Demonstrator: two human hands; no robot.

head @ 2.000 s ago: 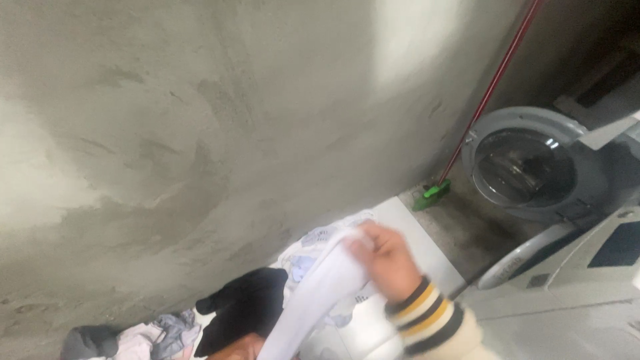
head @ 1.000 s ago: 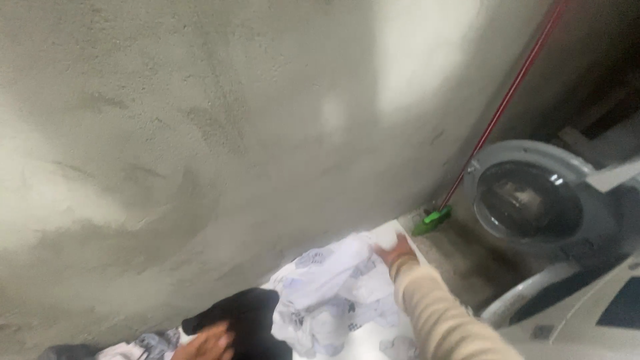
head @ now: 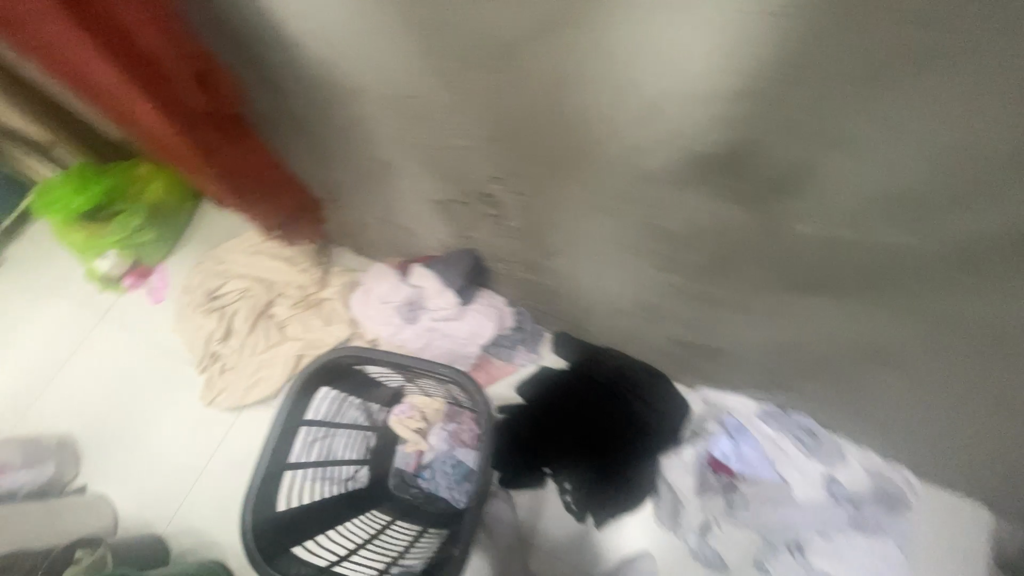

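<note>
Neither of my hands shows in the head view now. A dark plastic laundry basket [head: 272, 480] stands on the floor at lower middle, with some crumpled clothes [head: 444, 448] at its bottom. Right of it lies a black garment [head: 600, 424], and farther right a spread heap of white patterned cloth [head: 792, 496]. Behind the basket are a beige cloth [head: 264, 320] and a heap of pale pink and grey clothes [head: 432, 312], close to the wall. The picture is blurred.
The rough grey wall [head: 640, 200] runs behind the clothes. A red hanging cloth [head: 192, 112] and a bright green plastic bag [head: 116, 212] are at upper left. Several rolled or cylindrical things [head: 56, 520] lie at lower left on the pale tiled floor [head: 184, 448].
The view has swung far to the left, onto the basket. Both hands, seen at the clothes earlier, are out of view. The white cloth held two seconds ago was laid on the pile one second ago.
</note>
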